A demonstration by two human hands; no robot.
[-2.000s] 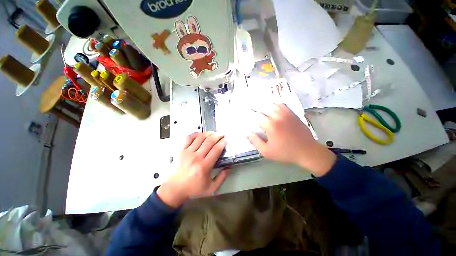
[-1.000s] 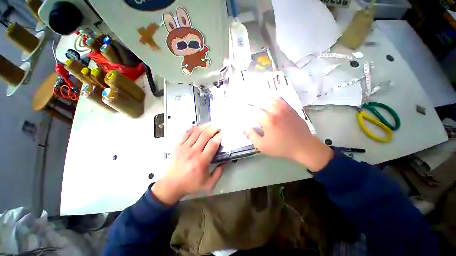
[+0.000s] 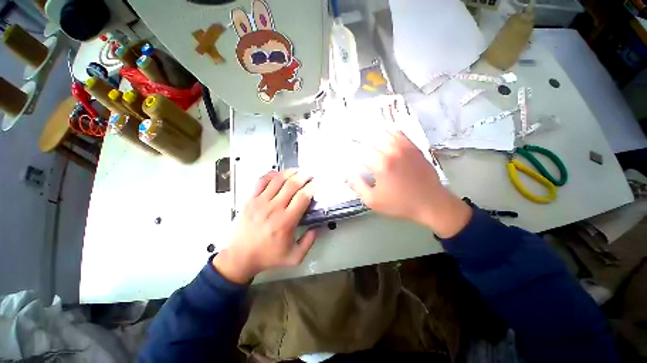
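A small white cloth scrap (image 3: 337, 149) with a few dark brown stitched marks near its upper right lies on the shiny work plates (image 3: 286, 145) under the machine head (image 3: 213, 64). Glare washes out its edges. My left hand (image 3: 273, 223) lies with its fingertips on the scrap's lower left and the plate edge, its thumb apart. My right hand (image 3: 404, 181) rests on the right part of the scrap, fingers bent, thumb and fingertips pressed to the cloth. The needle area is blurred by glare.
Scissors (image 3: 531, 179), a slim black tool (image 3: 496, 213), a tape measure (image 3: 523, 110) and white scraps (image 3: 465, 120) lie at right. Tan thread cones (image 3: 170, 142) stand at left. A khaki garment (image 3: 340, 308) lies on my lap.
The view has shifted slightly, so the machine head sits higher and further left in the picture. Both hands keep nearly the same pose on the cloth.
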